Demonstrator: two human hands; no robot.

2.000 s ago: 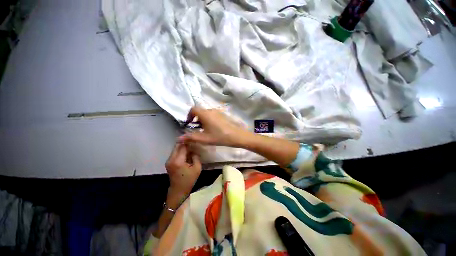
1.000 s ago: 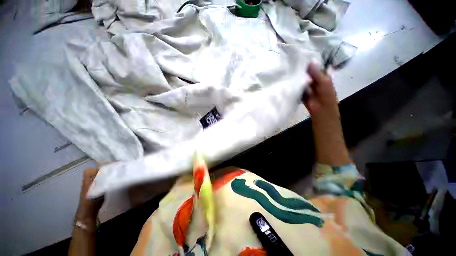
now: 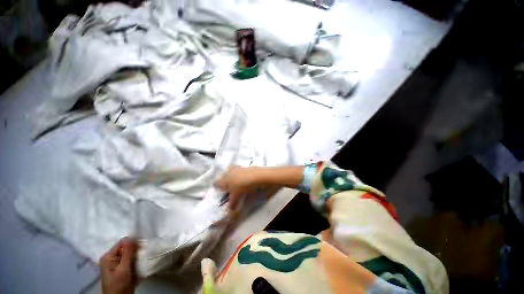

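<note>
A large pale grey-white garment lies crumpled over the table in front of me. My left hand is at its near left edge, blurred, with the fingers curled at the cloth; the grip is hard to make out. My right hand is on the cloth to the right, with the fingers bent down on a fold. A small dark thing shows under the right fingers, too blurred to name. The dark label is not clearly visible.
A green holder with a dark red printed item stands beyond the garment. More pale cloth lies to its right. The white table's dark edge runs diagonally at right.
My right hand has moved inward from the far right end of the stretched cloth. The stretched strip is now bunched. The view has shifted, and the holder shows whole.
</note>
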